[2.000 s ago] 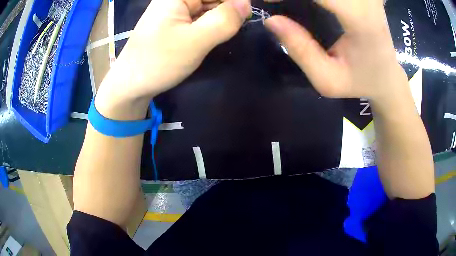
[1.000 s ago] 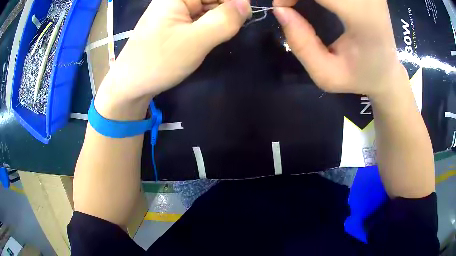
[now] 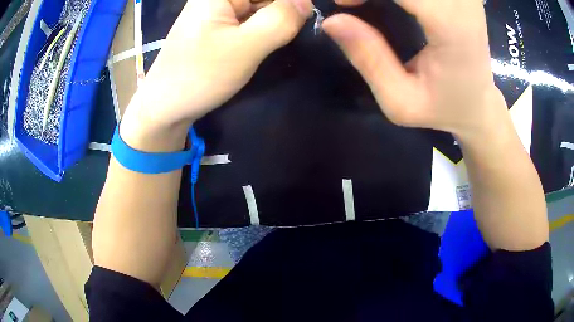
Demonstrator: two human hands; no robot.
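My left hand [image 3: 233, 56] is at the top of the view, its thumb and fingers closed on a thin silvery wire [image 3: 317, 20]. The wire sticks out to the right of the thumb tip as a short bent tangle. Its other end is hidden in the fingers. My right hand [image 3: 403, 75] is just to the right, thumb and fingers apart, the thumb tip close to the wire. The upper fingers of both hands are cut off by the top edge. A blue wrist strap [image 3: 148, 160] is on my left wrist, its thin cord hanging down.
A blue bin [image 3: 75, 119] at the left holds a silvery-grey mass with a pale stick [image 3: 55, 85] on it. A glossy black mat [image 3: 296, 151] with short whitish tape strips [image 3: 251, 204] covers the bench. Its front edge runs just before my body.
One second ago my right thumb and finger pinched the strands, drawn out between both hands. Now the right fingers are apart, the thumb has moved left, and the wire looks bunched.
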